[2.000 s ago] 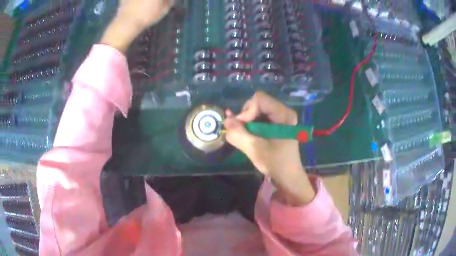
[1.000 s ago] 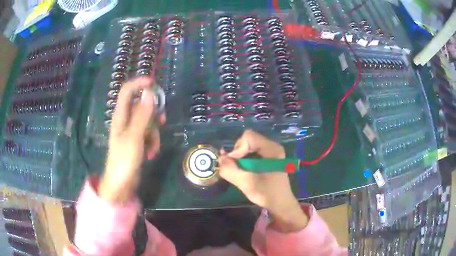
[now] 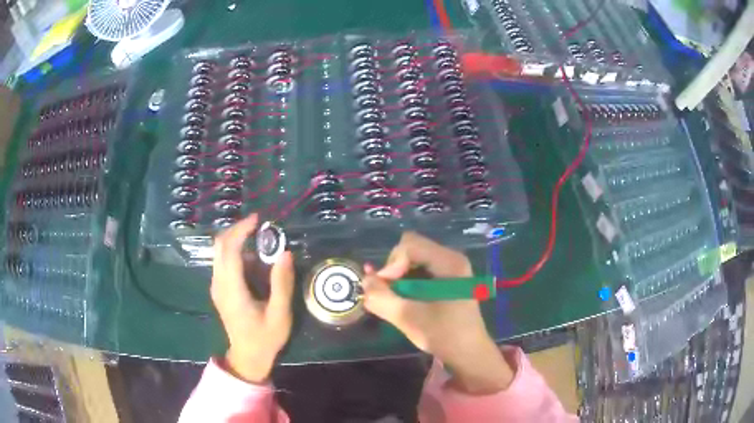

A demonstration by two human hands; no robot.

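Note:
My left hand (image 3: 252, 301) holds a small round speaker driver (image 3: 269, 242) between thumb and fingers, just left of the fixture and at the tray's front edge. A thin red wire trails up from it. The brass ring fixture (image 3: 314, 307) stands on the green mat with another driver (image 3: 336, 288) on it. My right hand (image 3: 426, 293) holds the green test probe (image 3: 438, 288), its tip end at the right side of the fixture. Whether the tips touch the driver cannot be told. The main blister tray (image 3: 302, 149) behind holds rows of dark drivers with red wires.
A red probe cable (image 3: 567, 173) curves behind on the right. More trays stand at the left (image 3: 62, 169) and right (image 3: 653, 190). A white fan (image 3: 128, 16) is far left. An orange-red piece (image 3: 489, 64) lies behind the tray. A black cable (image 3: 136, 268) curves at the left.
My left hand has moved from over the tray down beside the fixture, with a driver now clearly seen in its fingers. My right hand and the probe stay at the fixture. The view has tilted up.

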